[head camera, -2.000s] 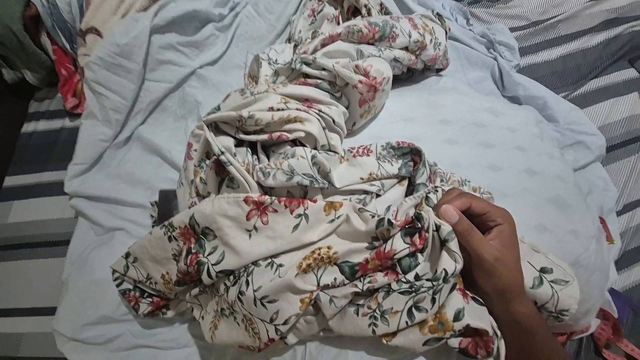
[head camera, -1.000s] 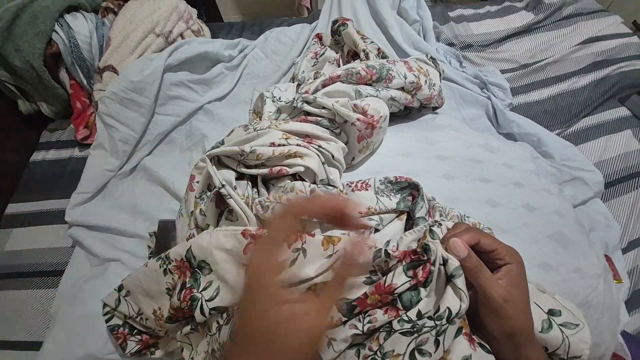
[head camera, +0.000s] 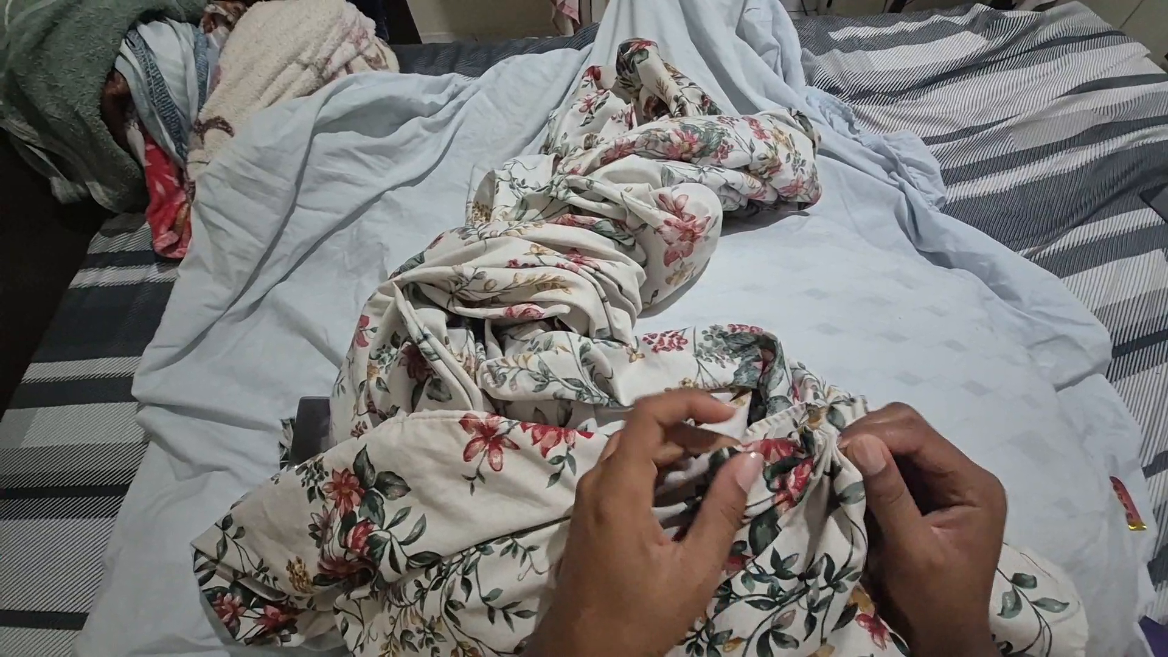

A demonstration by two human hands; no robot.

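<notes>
A long, bunched cream fabric with red flowers and green leaves (head camera: 474,493) runs from the front toward the back of the bed. My right hand (head camera: 931,520) pinches a gathered edge of it between thumb and forefinger, at the lower right. Just left of that gather is my left hand (head camera: 657,511), palm side turned right, thumb and forefinger apart above the cloth; nothing shows held between them. The folds below hide part of the fabric's edge.
Beneath the floral fabric lies a rumpled light blue sheet (head camera: 265,228) over striped bedding (head camera: 1031,119). Folded blankets (head camera: 283,64) are heaped at the back left. A dark flat object (head camera: 310,429) peeks out at the left. A small red and yellow wrapper (head camera: 1127,504) lies at the right.
My left hand, out of view two seconds ago, has come in from below and is now close to the gather. My right hand keeps its pinch. The view has tilted up.
</notes>
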